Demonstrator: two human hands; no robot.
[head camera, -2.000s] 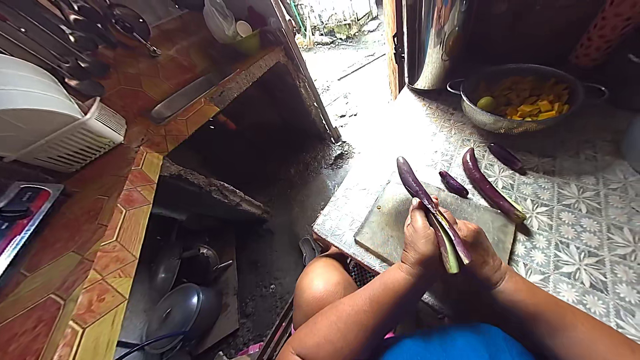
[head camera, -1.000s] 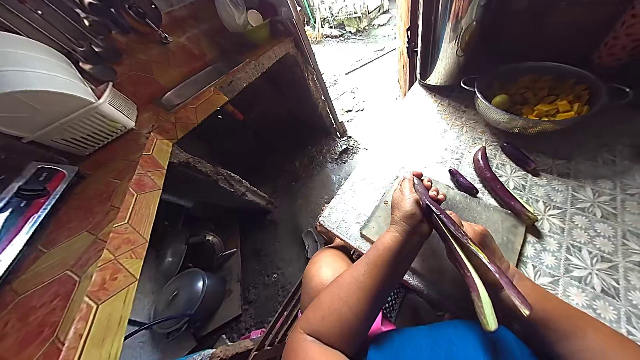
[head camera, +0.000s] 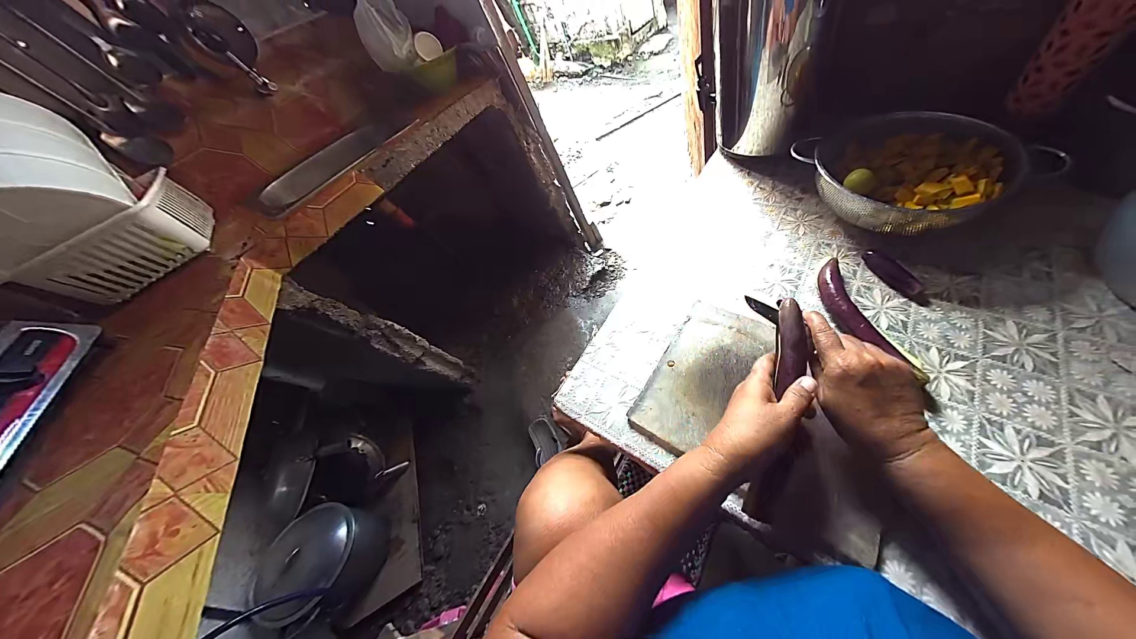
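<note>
A long purple eggplant (head camera: 792, 346) stands tilted over the cutting board (head camera: 701, 382), with my left hand (head camera: 765, 408) closed around its middle. My right hand (head camera: 865, 386) is at the eggplant's right side, its fingers curled on a knife (head camera: 761, 309) whose dark blade tip shows beyond the eggplant. The knife's handle is hidden in that hand. Another whole eggplant (head camera: 852, 311) lies on the patterned tablecloth just behind my right hand, and a short eggplant piece (head camera: 893, 273) lies farther back.
A metal colander (head camera: 887, 209) holds orange-yellow chunks and a round green fruit at the table's back. The tablecloth's left edge (head camera: 590, 426) borders a dark floor gap. Across it, a tiled counter (head camera: 235, 390) carries a white dish rack (head camera: 133, 248); lidded pots (head camera: 306, 555) sit below.
The split eggplant that hung low between my hands now points up, its halves held together. My right hand has moved up beside it, and a knife blade shows.
</note>
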